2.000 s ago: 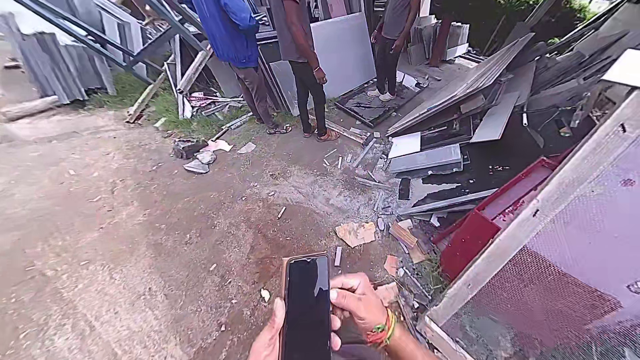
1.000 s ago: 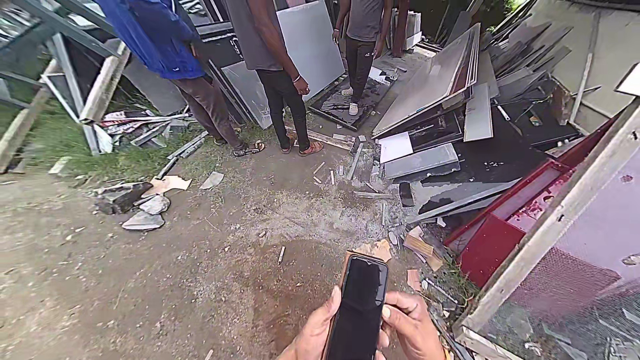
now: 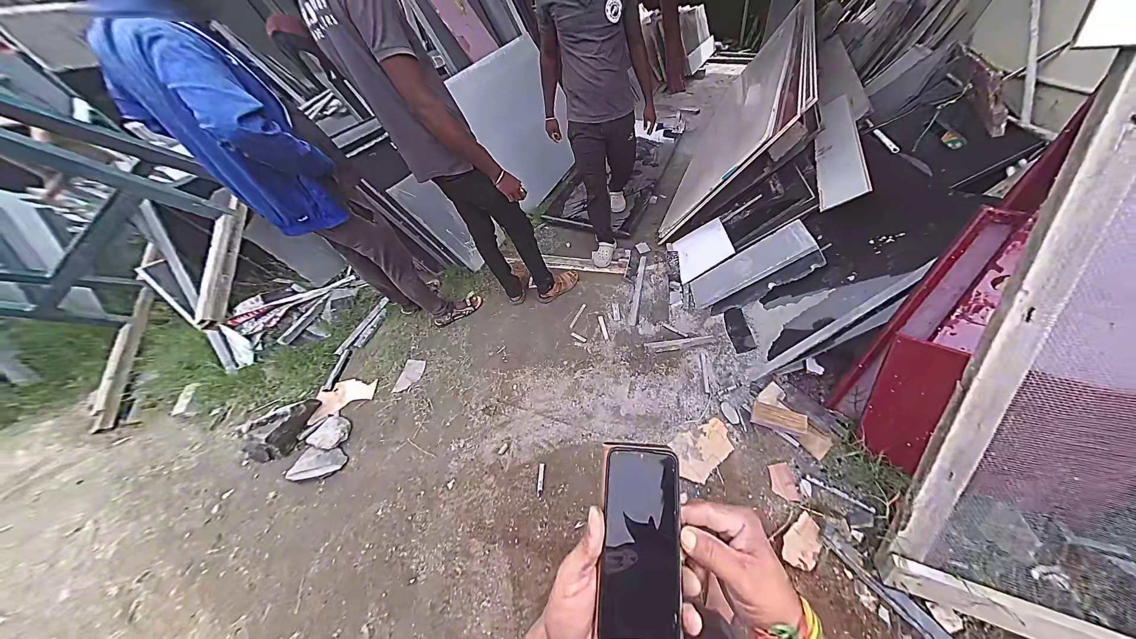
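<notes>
A smartphone with a dark screen and a brown edge stands upright at the bottom centre of the view. My left hand grips it along the left side, thumb on the edge. My right hand is at the right side, with the thumb and bent index finger against the phone's edge; a bright coloured band circles that wrist. Reflections show on the glass. The phone's lower end and the fingers behind it are partly hidden.
Three people stand ahead, one in a blue jacket. Stones lie on the dirt at left. Leaning boards, a red metal box and a wooden-framed mesh screen are at right. Metal frames stand at far left.
The view has shifted, bringing the standing people nearer. The phone stays between both hands. The person at the back has changed foot position.
</notes>
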